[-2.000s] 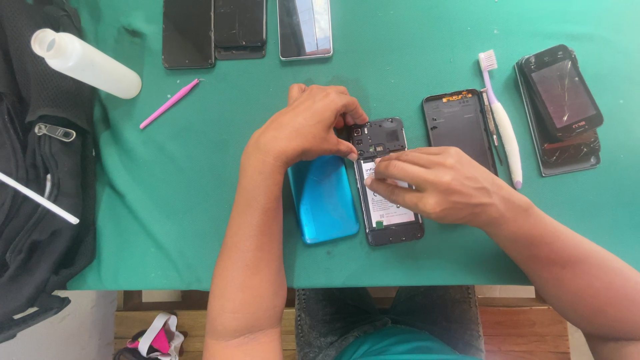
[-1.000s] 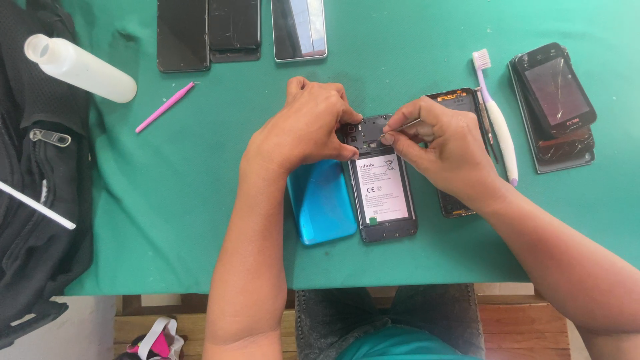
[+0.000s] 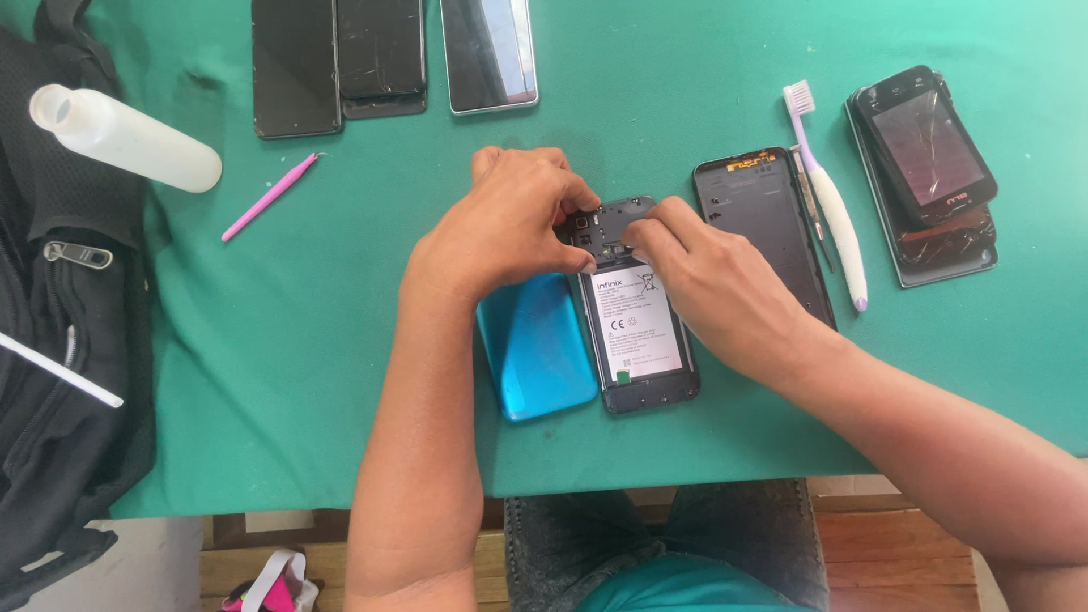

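An Infinix smartphone (image 3: 653,393) lies with its back off, its white-labelled battery (image 3: 642,327) in view. My left hand (image 3: 510,221) grips the phone's upper left edge between thumb and fingers. The bent fingers of my right hand (image 3: 697,272) touch the dark upper part beside the camera; whether they pinch something small is hidden. A glossy blue phone back cover (image 3: 540,353) lies against the phone's left side, partly under my left wrist. To the right rests a black phone shell (image 3: 752,212), partly behind my right hand.
A toothbrush (image 3: 837,221) and a thin metal screwdriver (image 3: 812,204) lie right of the shell, near stacked cracked phones (image 3: 935,170). More phones (image 3: 296,68) line the far side. A pink pick tool (image 3: 270,197), white plastic bottle (image 3: 136,140) and black backpack (image 3: 76,340) are left.
My right hand has moved from over the battery up to the phone's upper part, where its fingers have shifted slightly. My left hand has stayed at the upper left edge.
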